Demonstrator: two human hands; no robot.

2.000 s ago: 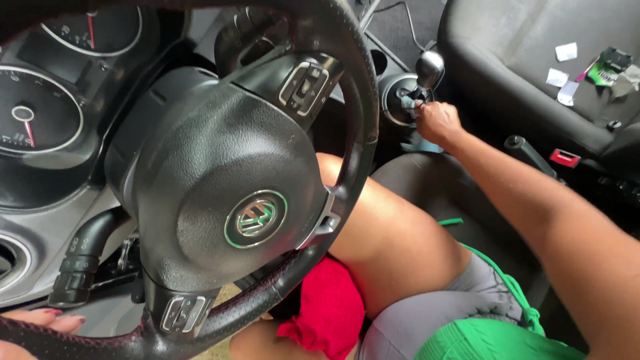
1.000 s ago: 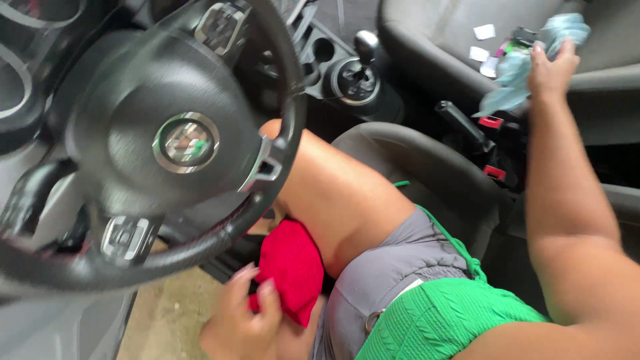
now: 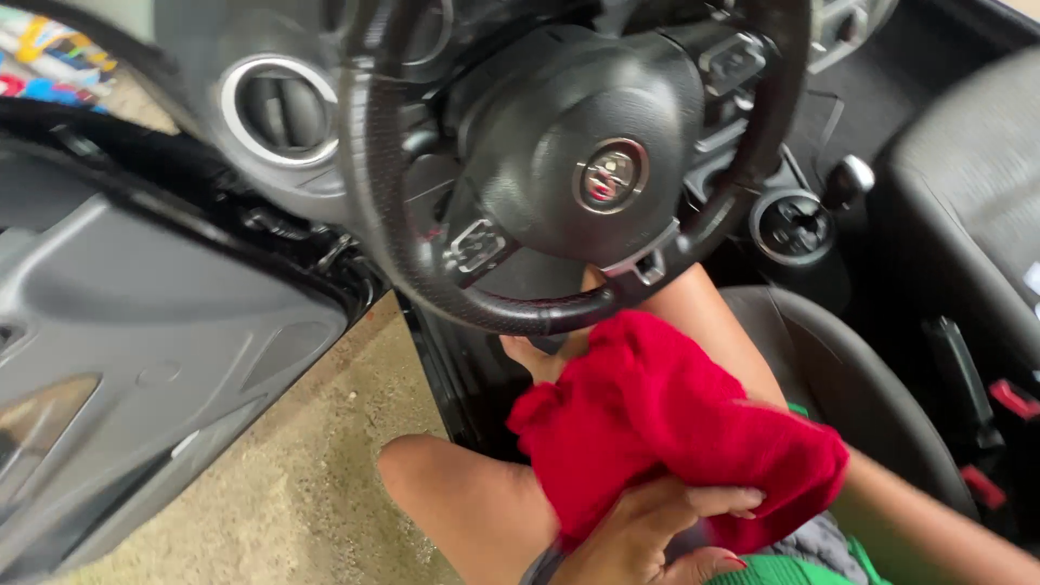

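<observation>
A bunched red cloth (image 3: 642, 414) lies over my lap, below the steering wheel (image 3: 552, 321). My left hand (image 3: 662, 524) grips its lower edge, with the thumb and fingers showing. The cloth covers my right hand; only that forearm shows, reaching in from the lower right, so its fingers are hidden. To the right of the wheel stands the gear lever (image 3: 849, 179), with its round silver-rimmed base (image 3: 792, 227).
The car door (image 3: 162, 301) stands open at the left, over wet concrete ground (image 3: 325, 439). A round air vent (image 3: 279, 111) is left of the wheel. At the right are the handbrake lever (image 3: 963, 374), red buckles (image 3: 1014, 400) and the passenger seat (image 3: 975, 162).
My right hand has come back from the passenger seat to the red cloth; the light blue cloth it held is out of sight. My left hand has taken hold of the red cloth. The view has swung left.
</observation>
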